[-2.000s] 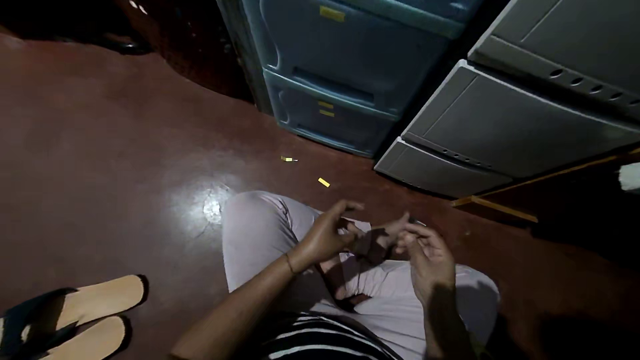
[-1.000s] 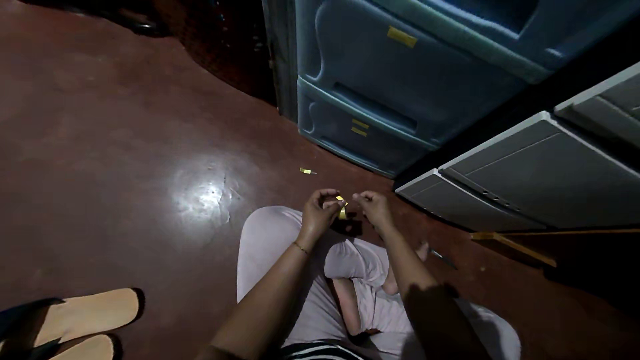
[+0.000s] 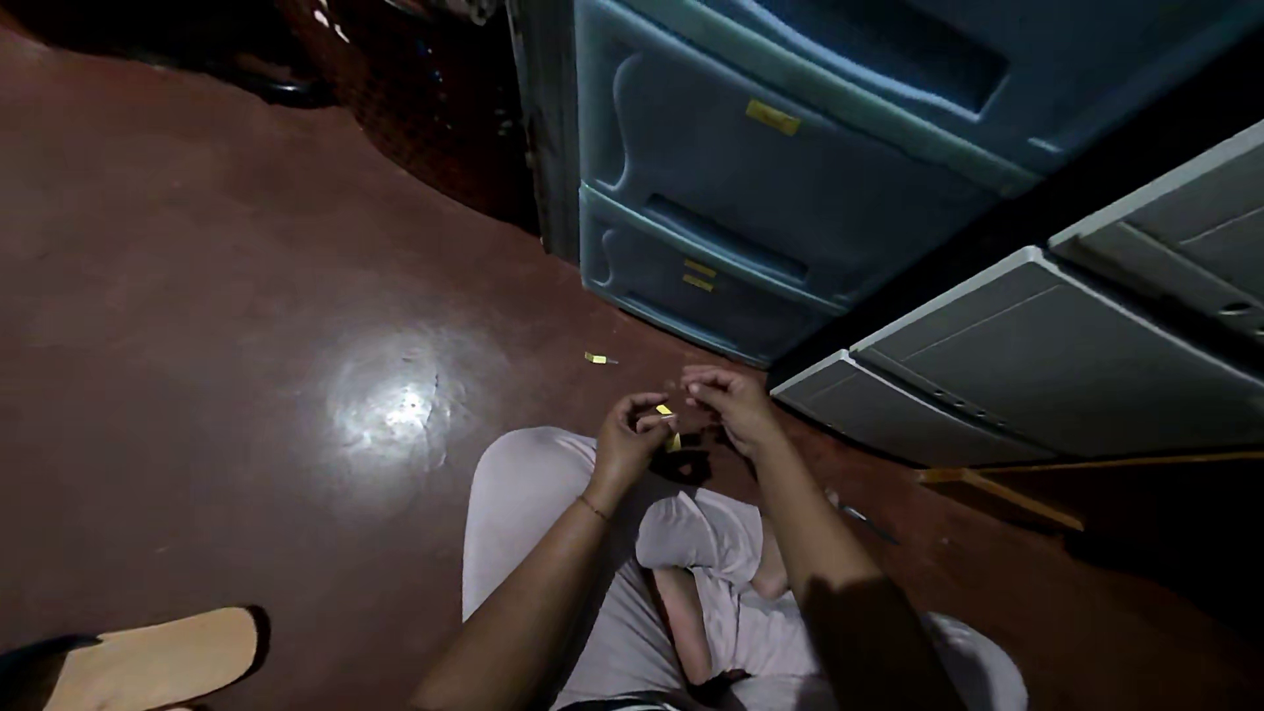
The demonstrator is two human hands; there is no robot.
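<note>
My left hand (image 3: 632,439), with a thin band at its wrist, pinches a small yellow strip (image 3: 674,442) between thumb and fingers above the floor. To its right, my right hand (image 3: 726,400) has its thumb and fingertips close together; whether a small thing is between them cannot be told. Another yellow piece (image 3: 664,410) shows at the left fingertips, perhaps part of the same strip. On the floor beyond the hands lies a small yellow piece with a clear end (image 3: 598,358). Yellow labels (image 3: 773,117) are stuck on the blue plastic drawers (image 3: 731,168).
Grey drawers (image 3: 1047,365) stand at the right, beside a wooden edge piece (image 3: 1002,494). A slim dark tool with a metal part (image 3: 869,523) lies on the floor right of my crossed legs. A sandal (image 3: 163,657) lies at lower left, and a dark rounded object (image 3: 434,109) stands behind.
Two seconds ago my hands were over my lap; they have moved forward over the floor. The yellow strip that lay on the floor there is now at my left hand.
</note>
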